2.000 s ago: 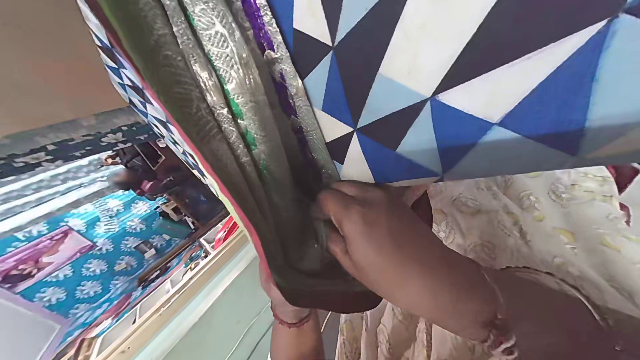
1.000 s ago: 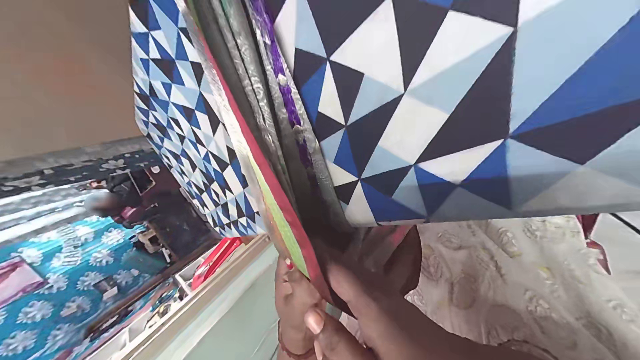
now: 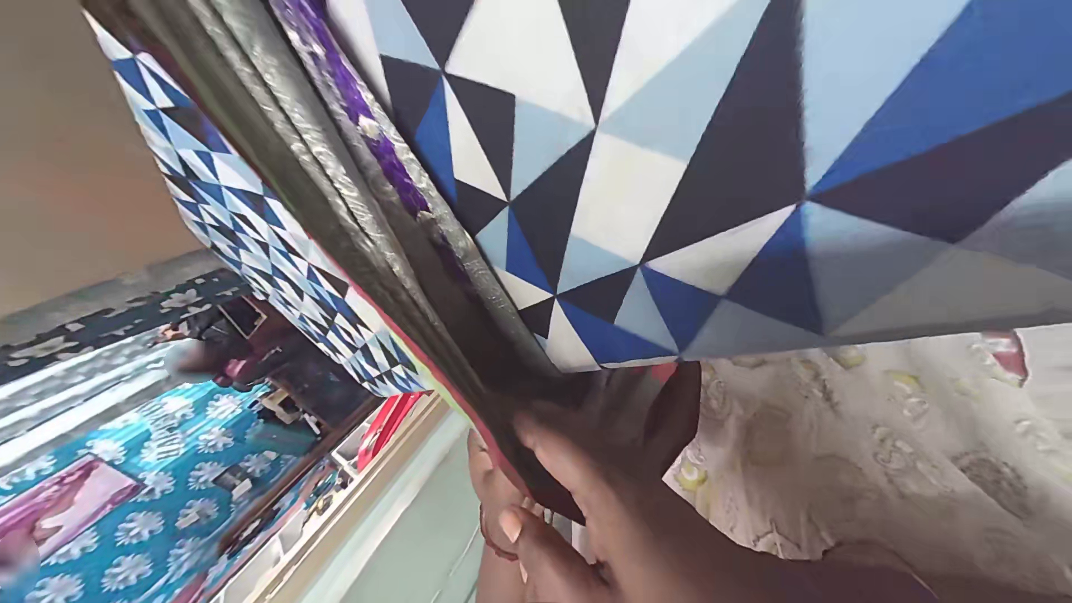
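Folded cloth (image 3: 327,176), with silvery textured borders, a purple strip and a red-and-green edge, slants between two panels printed with blue, white and dark triangles. The large panel (image 3: 720,167) fills the upper right; the other panel (image 3: 251,226) lies on the left. At the lower end of the folds, my right hand (image 3: 620,494) grips the dark cloth, its thumb side toward the folds. My left hand (image 3: 507,502), a thin red band at its wrist, holds the red edge from the left and below. Its fingers are partly hidden behind the right hand and the cloth.
Pale patterned fabric (image 3: 821,461) spreads under the large panel at the right. At lower left are a light-coloured ledge (image 3: 360,519), red items (image 3: 389,431) and a blue flowered cloth (image 3: 167,486). A blurred person (image 3: 209,352) is in the left background.
The folds, spread wide two seconds ago, are now narrower. My left hand, mostly behind the cloth then, shows more at its edge. The left printed panel shows more than two seconds ago.
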